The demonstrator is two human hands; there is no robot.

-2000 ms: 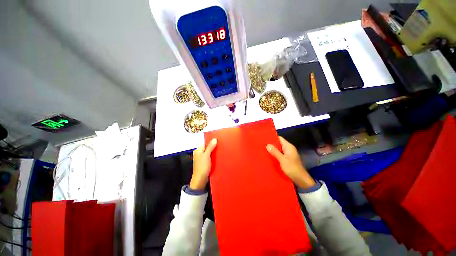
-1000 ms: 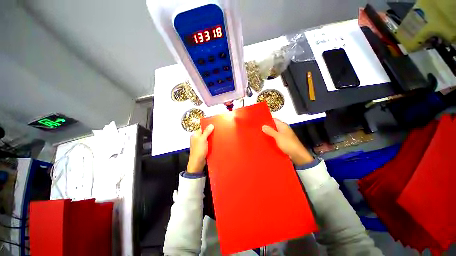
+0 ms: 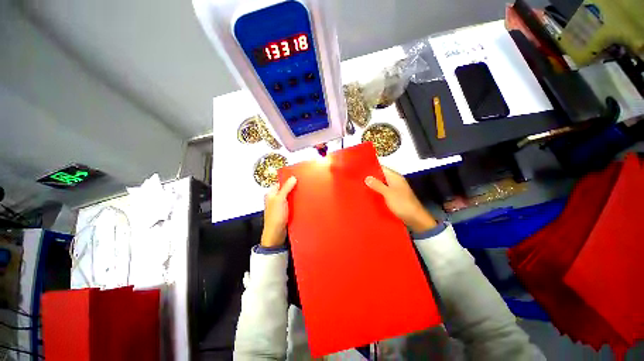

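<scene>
A red panel (image 3: pixel 356 254) lies flat, red face up, its far edge under the head of the fastening press (image 3: pixel 272 77), where a bright glow falls on it. The counter display reads 13318. My left hand (image 3: pixel 277 210) grips the panel's left edge near the far corner, thumb on top. My right hand (image 3: pixel 401 199) grips the right edge, thumb on top. The fingers under the panel are hidden. The dies are small, and the lower one is hidden by the panel. Dishes of gold fasteners stand left (image 3: pixel 270 170) and right (image 3: pixel 381 139) of the press.
Red panel stacks lie at lower left (image 3: pixel 106 324) and at right (image 3: pixel 600 261) beside a blue stool (image 3: pixel 487 229). A black mat (image 3: pixel 459 134) bears an orange-yellow stick (image 3: pixel 439 118), white paper (image 3: pixel 522 84) and a phone (image 3: pixel 481 92). A clear bag (image 3: pixel 406 74) lies behind the dishes.
Both hands have moved the red panel forward, so its far edge now sits under the press head. The glow now falls on the panel. The counter reading is unchanged.
</scene>
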